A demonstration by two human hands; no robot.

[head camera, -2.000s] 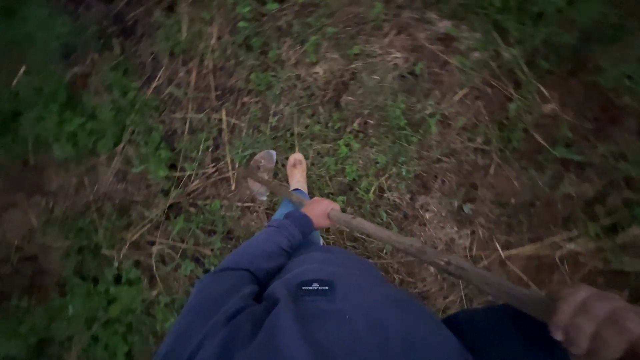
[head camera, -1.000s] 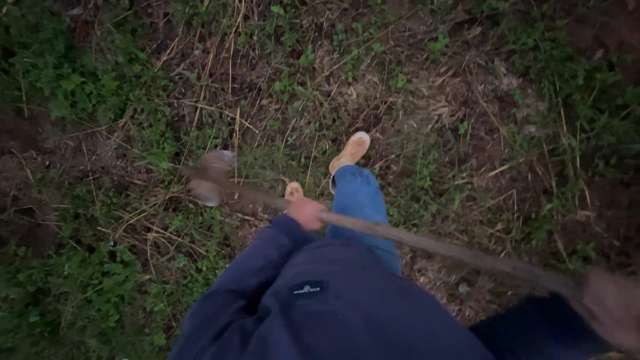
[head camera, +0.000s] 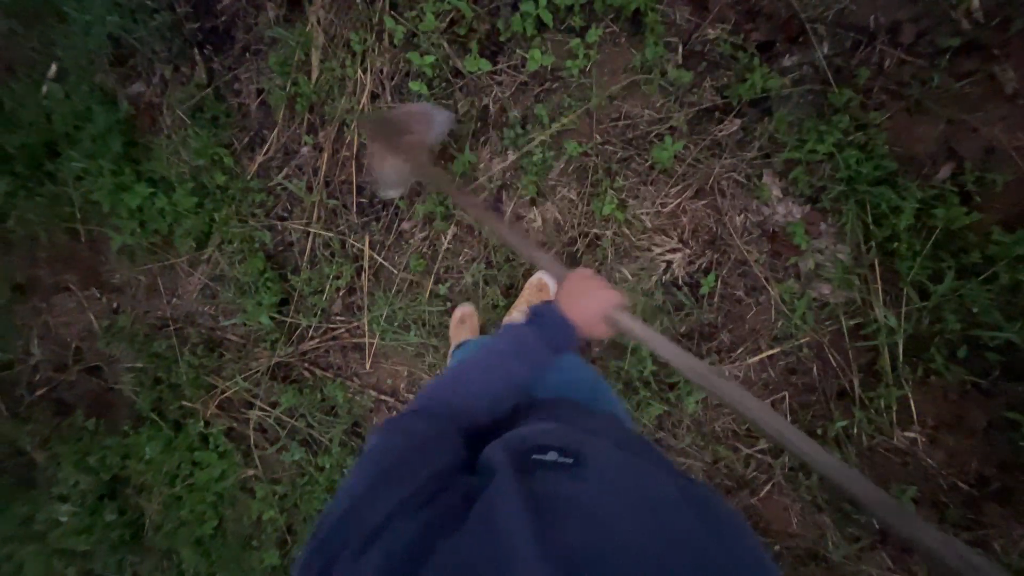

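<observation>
My left hand (head camera: 590, 303) is closed around the long wooden handle (head camera: 736, 396) of a hoe, above my shoes and near the middle of the view. From that hand the handle runs up and left to a blurred, wide metal hoe blade (head camera: 406, 148), which is over the weedy ground. The other way, it slants down to the lower right corner and leaves the view there. My right hand is out of sight. Motion blur hides whether the blade touches the ground.
Two tan shoes (head camera: 464, 326) stand on the ground below the blade. Green weeds (head camera: 144, 192) grow at the left and more at the right. Dry grass stalks (head camera: 672, 232) and patches of brown soil (head camera: 944, 128) lie among them.
The hoe blade has moved forward, away from my shoes, and the handle slants more steeply. My left hand has shifted right along with it. My right hand, at the lower right before, has left the view.
</observation>
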